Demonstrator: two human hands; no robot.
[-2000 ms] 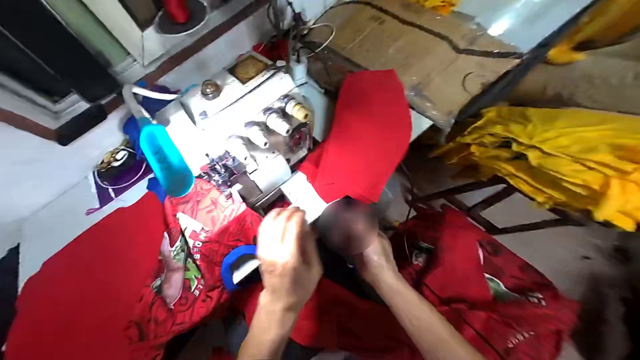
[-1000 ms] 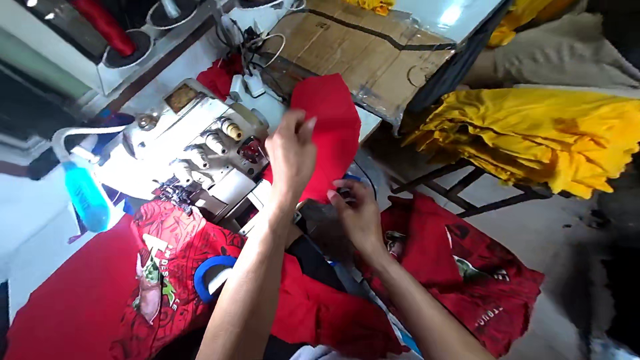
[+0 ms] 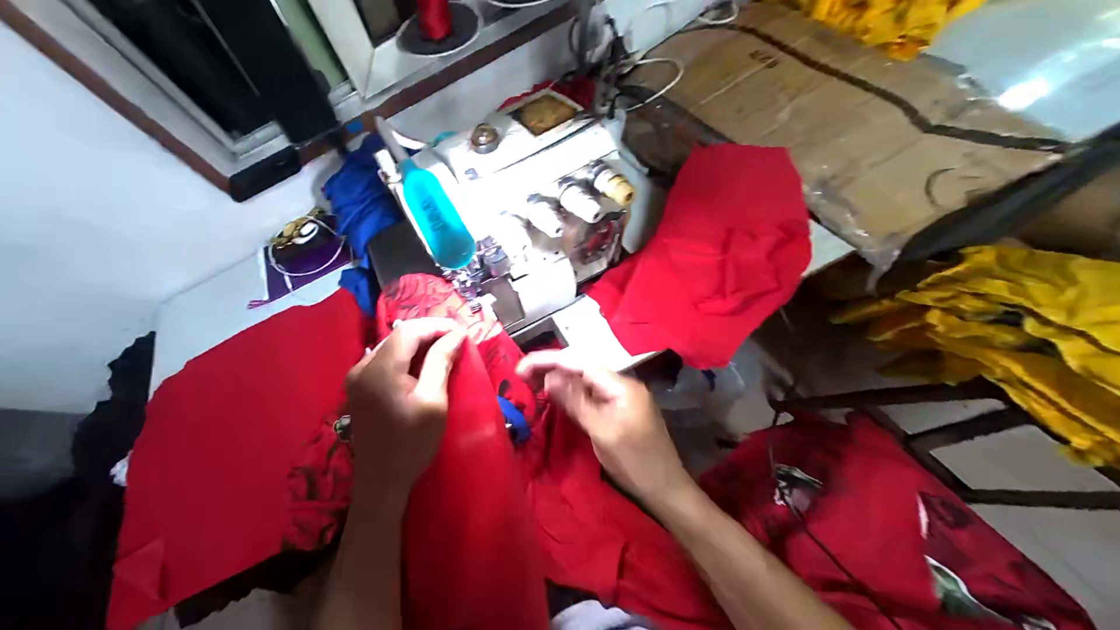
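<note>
My left hand point(image 3: 407, 376) pinches the upper edge of a red fabric piece point(image 3: 472, 490) that hangs down in front of me. To its right, my right hand point(image 3: 604, 411) is raised over more red cloth with its fingers apart and nothing visible between them. Just beyond both hands stands a white overlock sewing machine point(image 3: 542, 201) with a lit blue lamp point(image 3: 437, 214) over its needle area. Printed red fabric point(image 3: 424, 297) lies by the presser foot. Another red piece point(image 3: 717, 254) rests at the machine's right side.
A flat red panel point(image 3: 245, 437) covers the table at left, near a purple item point(image 3: 306, 258) with cords. Printed red garments point(image 3: 840, 516) are heaped at lower right. Yellow cloth point(image 3: 1006, 324) is stacked at right on a dark frame. Cardboard point(image 3: 840, 114) lies behind; red thread point(image 3: 433, 17) stands on the sill.
My left hand has moved from the red piece at the machine's right to the front of the machine and now holds other red fabric. My right hand stays to its right.
</note>
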